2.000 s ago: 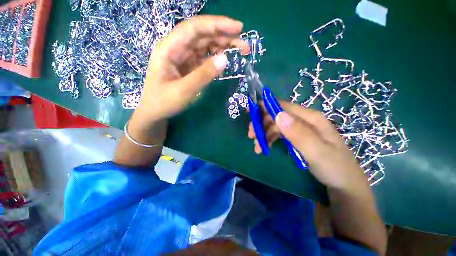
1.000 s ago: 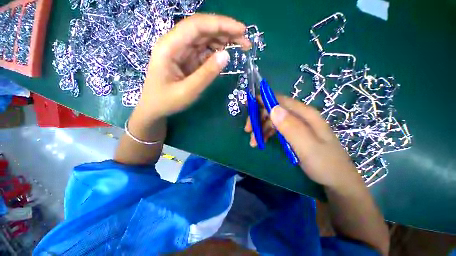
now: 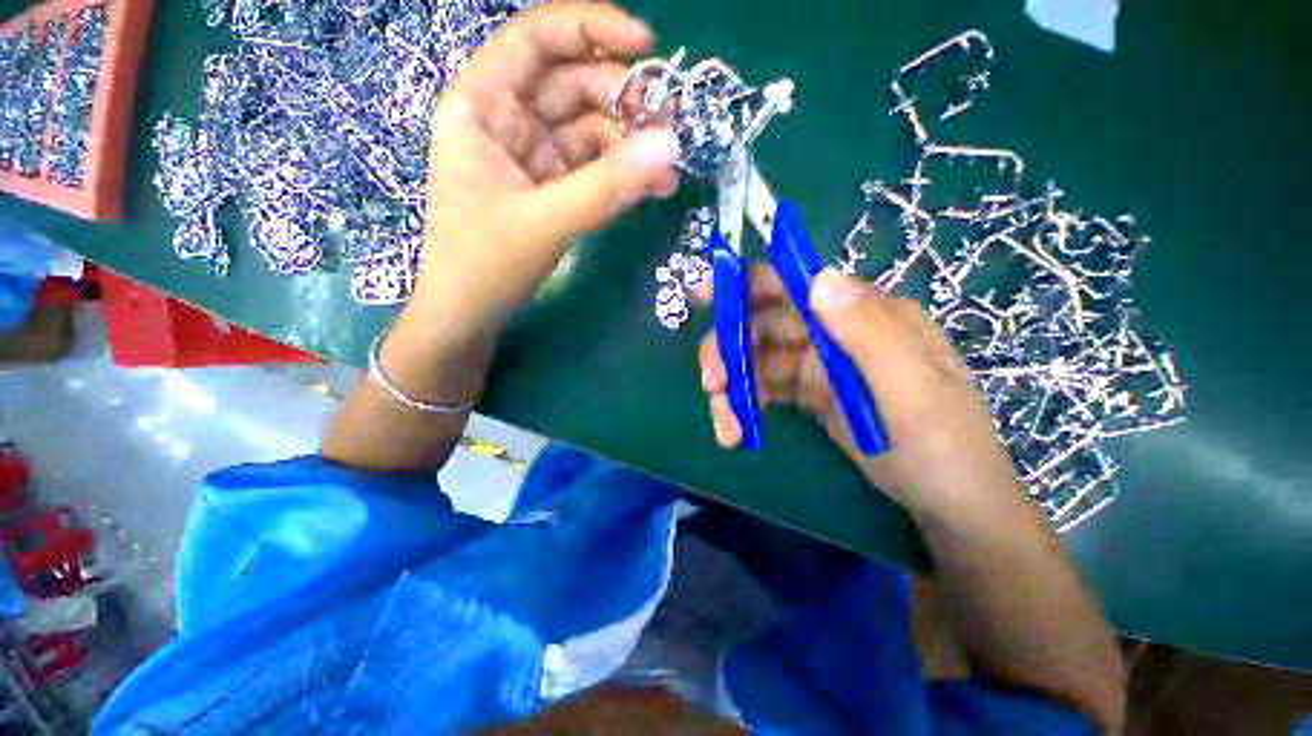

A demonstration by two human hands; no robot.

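My left hand, with a bracelet at the wrist, pinches a shiny silver part frame between thumb and fingers above the green bench. My right hand holds blue-handled side cutters. Their handles are spread, and the silver jaws point away from me and meet the lower right side of the frame. Whether the jaws bite on it cannot be told. A little cluster of cut-off parts lies on the bench between my hands, left of the cutters.
A large heap of uncut frames lies at the left. A salmon-red parts tray stands at the left corner. Tangled empty runners lie at the right. A white slip lies at the far edge. A red bin is below the bench.
The frame in my left hand is now raised and turned, and the left fingers have shifted. The cutters' handles have spread wider, with the jaws at the frame's lower right.
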